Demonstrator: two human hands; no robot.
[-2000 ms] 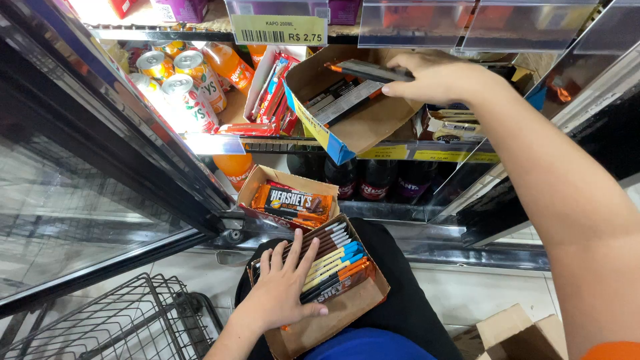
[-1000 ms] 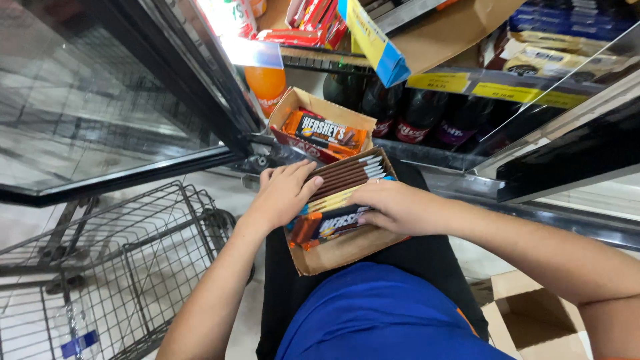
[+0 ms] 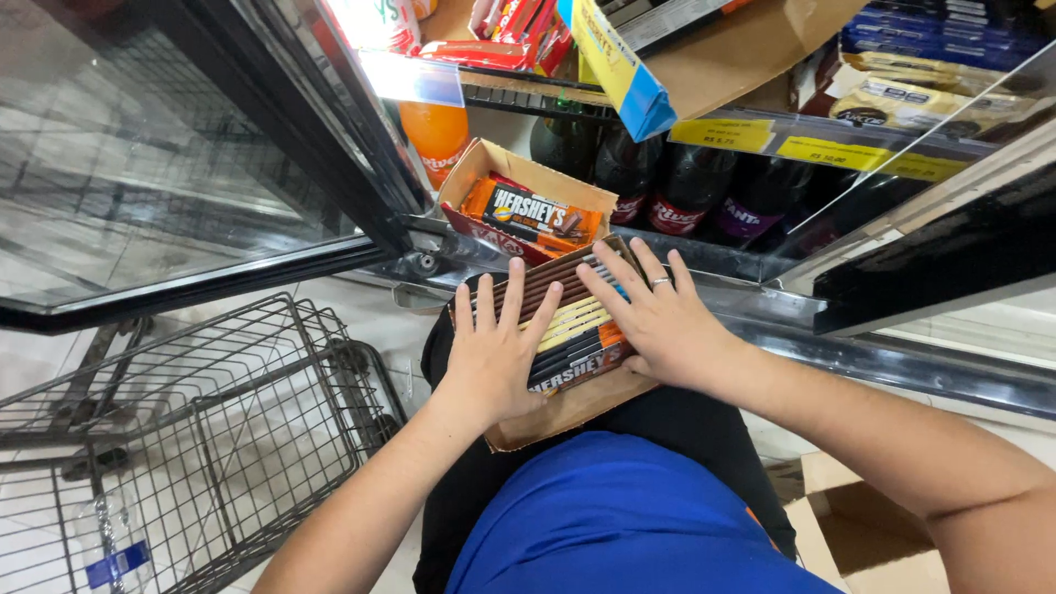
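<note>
A cardboard display box [image 3: 536, 421] rests on my lap, holding a row of upright Hershey's chocolate bars [image 3: 577, 330] with brown, cream and dark-and-orange wrappers. My left hand [image 3: 499, 355] lies over the left side of the row, fingers spread. Across the right side lies my right hand [image 3: 668, 330], also with fingers apart and a ring on one finger. Both hands touch the box or its bars without gripping a bar. Just beyond them, a red KitKat box [image 3: 495, 239] contains orange Hershey's bars [image 3: 536, 213] lying flat.
The cooler shelf above carries a tilted cardboard box [image 3: 726, 74], red-wrapped sweets [image 3: 495, 54] and cream packets [image 3: 916, 103]. Soda bottles [image 3: 689, 186] stand below. An opened glass door [image 3: 181, 140] and a wire cart [image 3: 223, 421] are at left. An open carton [image 3: 874, 528] sits on the floor at right.
My right hand has left the bars in the shelf box and come down to the box on my lap. Over the last second, both hands have spread across the row. The view has shifted.
</note>
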